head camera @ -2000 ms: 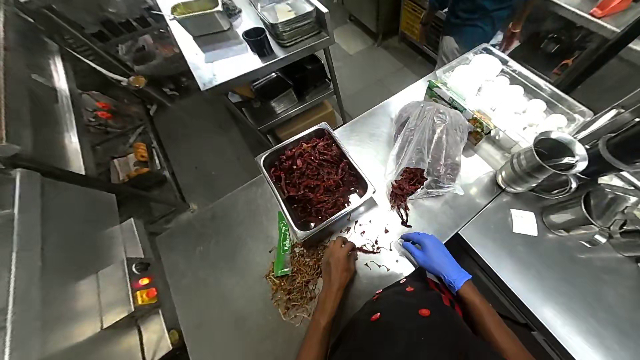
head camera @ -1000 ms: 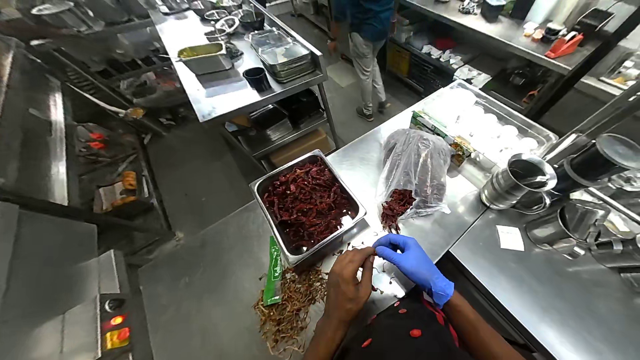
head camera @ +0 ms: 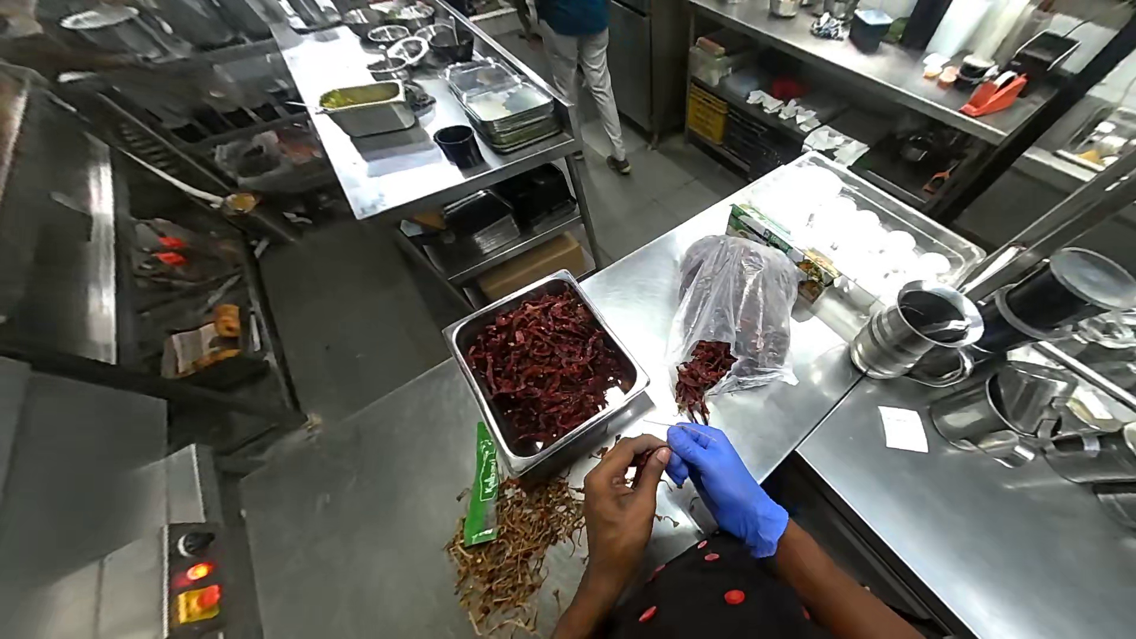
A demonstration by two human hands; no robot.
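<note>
My bare left hand [head camera: 624, 497] and my right hand [head camera: 723, 484], in a blue glove, meet at the fingertips over the steel counter, pinching a thin dried chili, mostly hidden by the fingers; a thin stem pokes out by the glove. Just beyond my left hand stands a steel pan [head camera: 480, 411] full of dark red dried chilies [head camera: 550, 364]. Past my right hand lies a clear plastic bag [head camera: 741, 302], its mouth towards me, with dried chilies [head camera: 703, 368] spilling out. A pile of dry stems [head camera: 519, 541] lies left of my left hand, under a green packet [head camera: 483, 488].
A clear tub of white round items [head camera: 865, 231] and a green box [head camera: 772, 235] stand behind the bag. Steel jugs [head camera: 919, 328] and a paper slip [head camera: 903, 429] are at right. Another steel table [head camera: 355, 177] stands across the aisle, where a person [head camera: 581, 71] stands.
My hands, apart two seconds ago with the left at the counter by the pan, have come together at the fingertips. The view has tilted up, showing more of the aisle.
</note>
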